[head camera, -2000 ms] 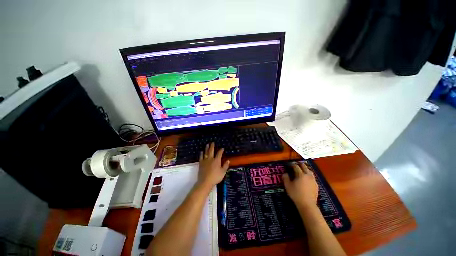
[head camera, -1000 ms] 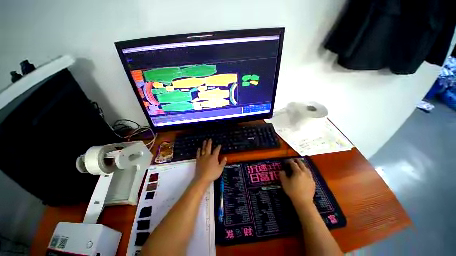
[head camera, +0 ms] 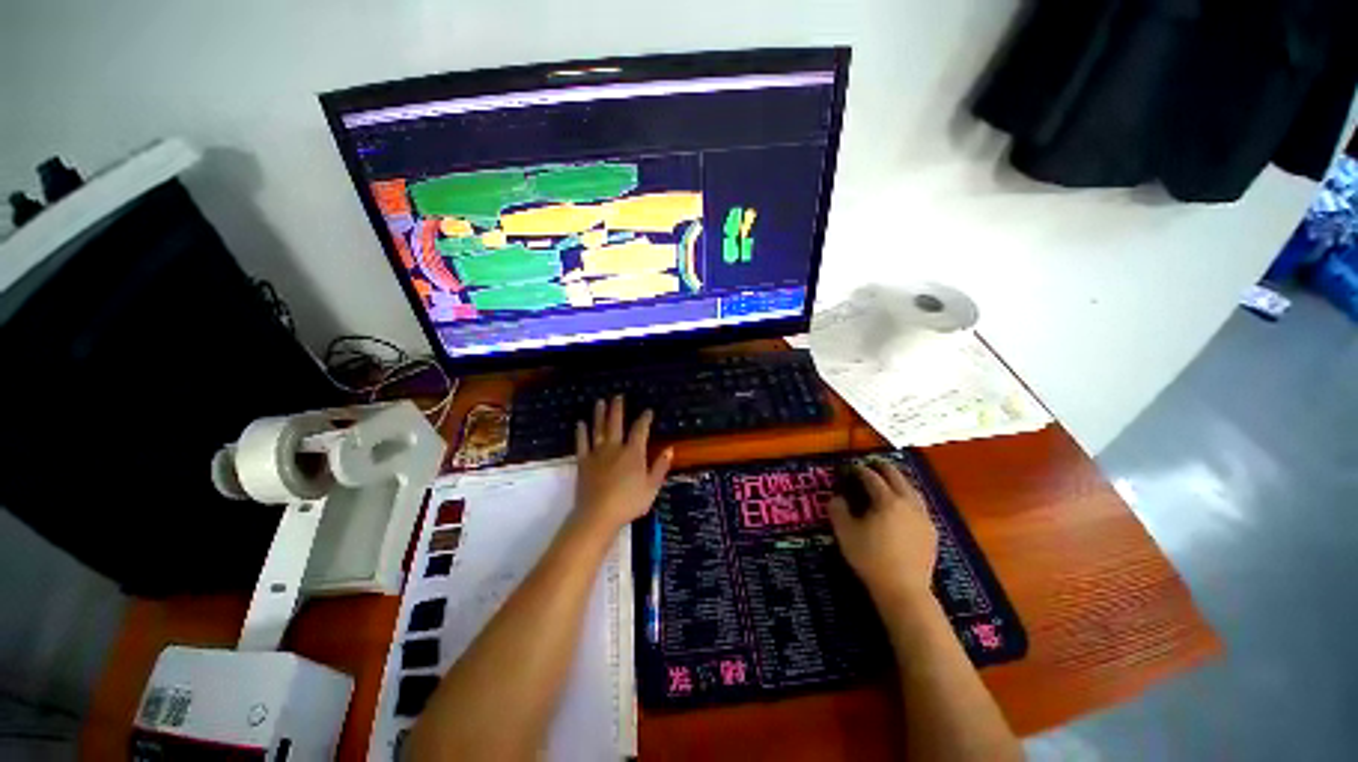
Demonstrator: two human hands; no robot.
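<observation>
The monitor (head camera: 596, 209) shows a marker of green, yellow and red pieces, with a small green and yellow group to its right. My left hand (head camera: 614, 474) lies with fingers spread, fingertips at the front edge of the black keyboard (head camera: 700, 399), palm over the swatch sheets (head camera: 499, 558). My right hand (head camera: 889, 533) rests on the dark mouse (head camera: 855, 488), mostly hidden under the fingers, at the top of the black mouse pad (head camera: 775, 610) with pink characters. A thin blue pen (head camera: 655, 573) lies along the pad's left edge.
A label roll holder (head camera: 343, 491) and white label printer (head camera: 246, 707) stand at the left. The black plotter (head camera: 149, 402) is beyond them. A white roll (head camera: 926, 308) sits on handwritten paper (head camera: 938, 395) at the right. Black garments (head camera: 1177, 104) hang on the wall.
On the screen, several small green pieces left the marker's upper right, and a small group appeared to its right, then changed arrangement. Both hands stay in place while the view shifts slightly.
</observation>
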